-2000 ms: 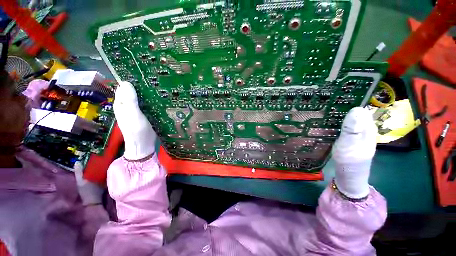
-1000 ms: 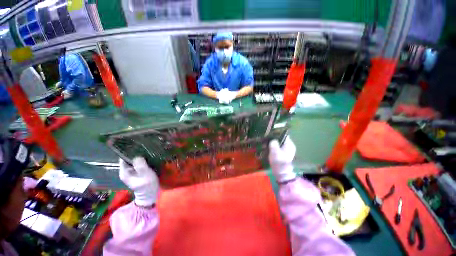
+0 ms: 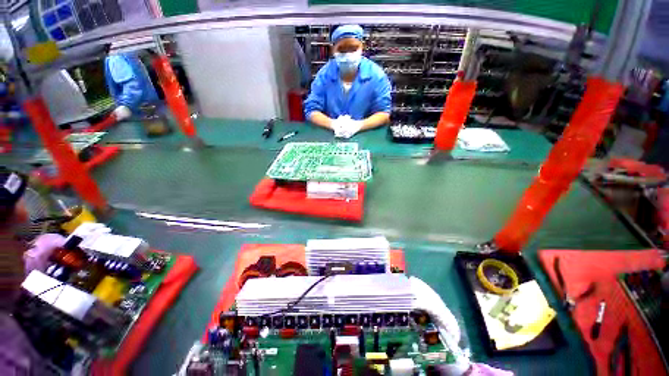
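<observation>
A power circuit board (image 3: 315, 349) is low in front of me over a red mat (image 3: 229, 290), component side up, its near part cut off by the frame's lower edge. Long silver-white heat sinks (image 3: 323, 295) and copper-orange toroidal inductors (image 3: 273, 270) stand at its far side. My right hand (image 3: 443, 317), in a white glove, holds the board's right edge, its fingers reaching along beside the heat sink. My left hand (image 3: 192, 358), gloved, shows only as a small part at the board's lower left edge. Its fingers are mostly hidden.
Another green board (image 3: 320, 161) lies solder side up over a red pad (image 3: 304, 200) farther off. A component-side board (image 3: 121, 297) is at left beside a person. A black tray (image 3: 469, 294) with a tape roll (image 3: 496, 277) and pliers (image 3: 622, 352) are at right. A blue-smocked person (image 3: 349, 92) sits opposite.
The board was held up, solder side facing me, then tilted nearly edge-on. It is now component side up, lower and nearer me. The far board shows more fully.
</observation>
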